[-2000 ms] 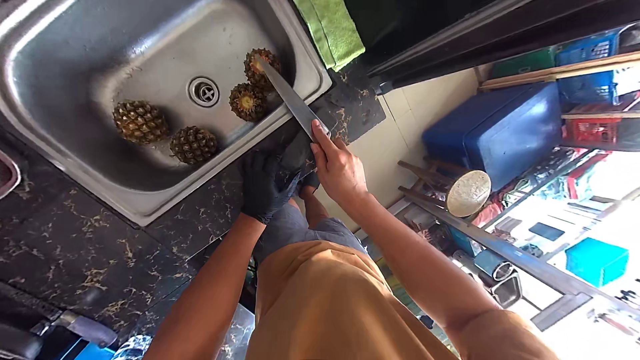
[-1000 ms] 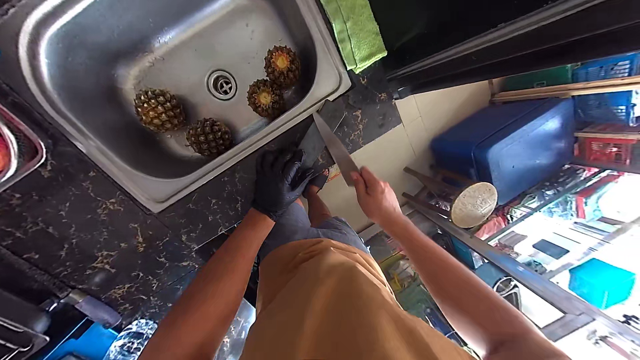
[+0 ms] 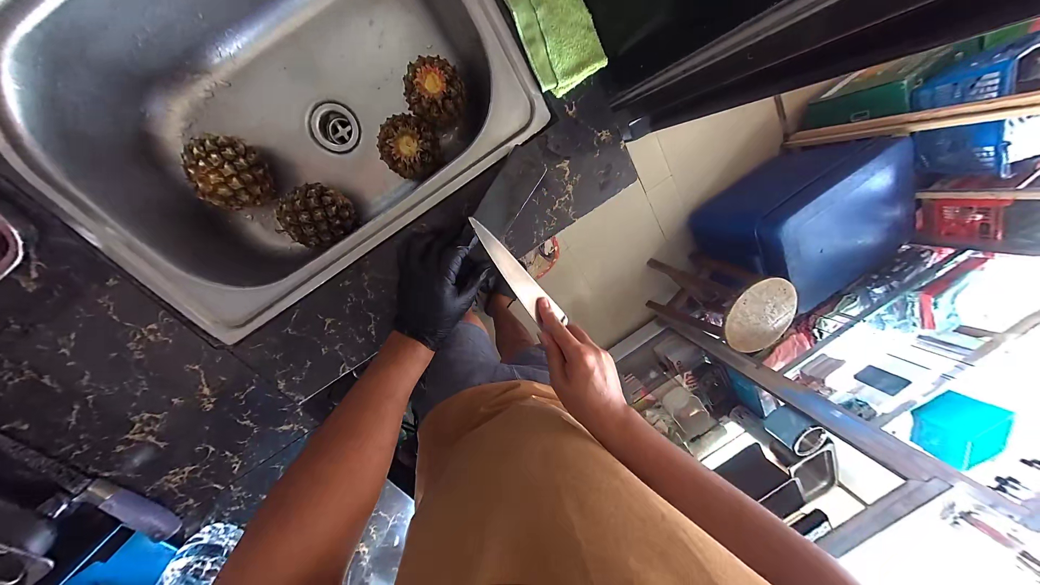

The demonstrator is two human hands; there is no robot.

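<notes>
My left hand (image 3: 439, 284), in a black glove, is closed at the near end of a dark, flat, blade-like piece (image 3: 510, 195) beside the sink's front rim; its handle is hidden. In my bare right hand (image 3: 583, 370) is a long kitchen knife (image 3: 513, 272), its tip pointing up and left at that dark piece, close to the glove. Whether the two touch is unclear. Several pineapples without crowns lie in the steel sink (image 3: 252, 313): two at left (image 3: 227, 172) (image 3: 315, 215), two at right (image 3: 409, 146) (image 3: 435, 91) with yellow cut ends showing.
Dark marbled counter (image 3: 162, 390) surrounds the sink. A green cloth (image 3: 561, 41) lies at its right corner. Beyond the counter edge are a blue bin (image 3: 812, 215), a round-topped stool (image 3: 760, 315) and a metal-framed shelf. Another handled tool (image 3: 134, 508) lies at lower left.
The knife's tip was over the sink's right edge two seconds ago, then drew back; now it is nearer the glove. My left hand keeps its hold on the dark piece.
</notes>
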